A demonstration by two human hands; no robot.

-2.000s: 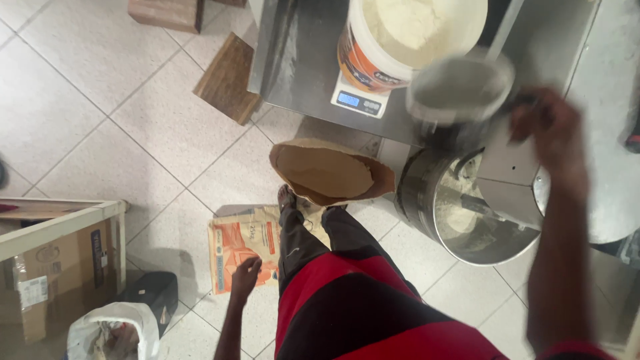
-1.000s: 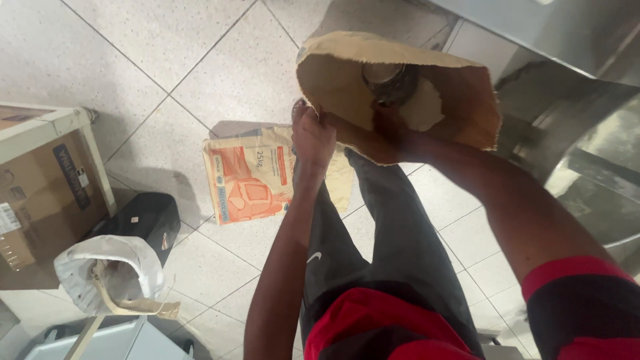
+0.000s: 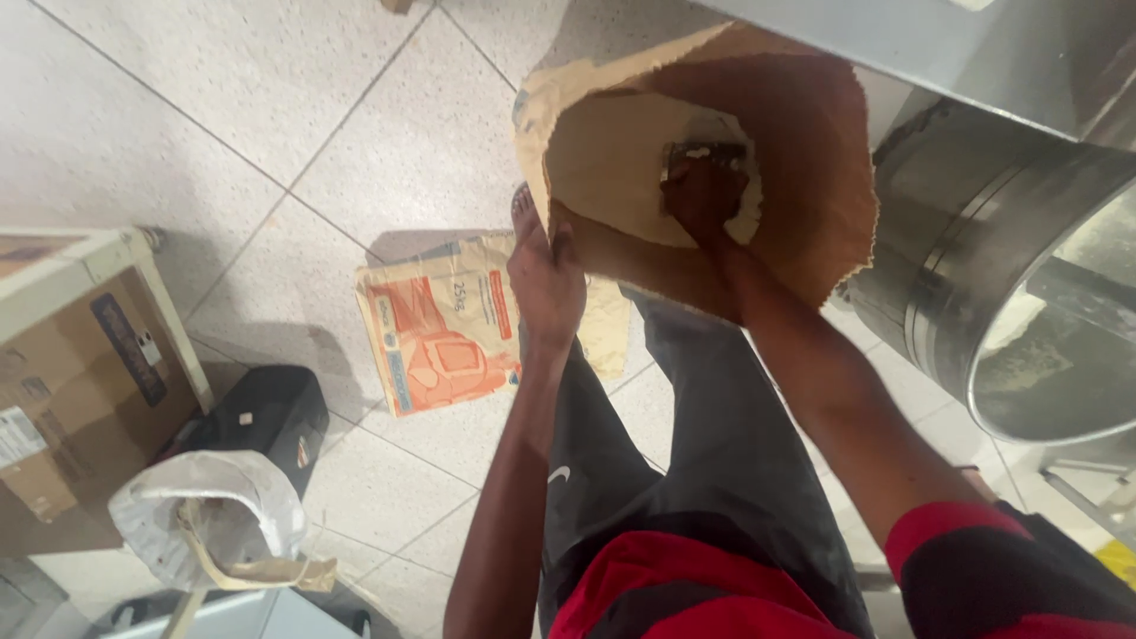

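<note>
An open brown paper sack (image 3: 812,169) with a torn rim stands in front of me, pale flour (image 3: 612,160) inside it. My left hand (image 3: 548,284) grips the sack's near left rim between thumb and fingers. Deep in the sack, my right hand (image 3: 706,195) is closed on a metal scoop or pot (image 3: 706,151) at the flour's surface; its handle is hidden. To the right is a steel mixing bowl (image 3: 941,257) with flour and a metal tool part inside.
A flattened printed paper sack (image 3: 444,328) lies on the tiled floor behind my left hand. At left are a cardboard box (image 3: 98,390) in a white frame, a black case (image 3: 280,399) and a bin with a white liner (image 3: 213,470). A steel table edge (image 3: 932,53) overhangs the upper right.
My right hand has gone from above the mixing bowl down into the sack with the metal vessel. My left hand, free two seconds ago, has taken hold of the sack's rim. The view has shifted closer.
</note>
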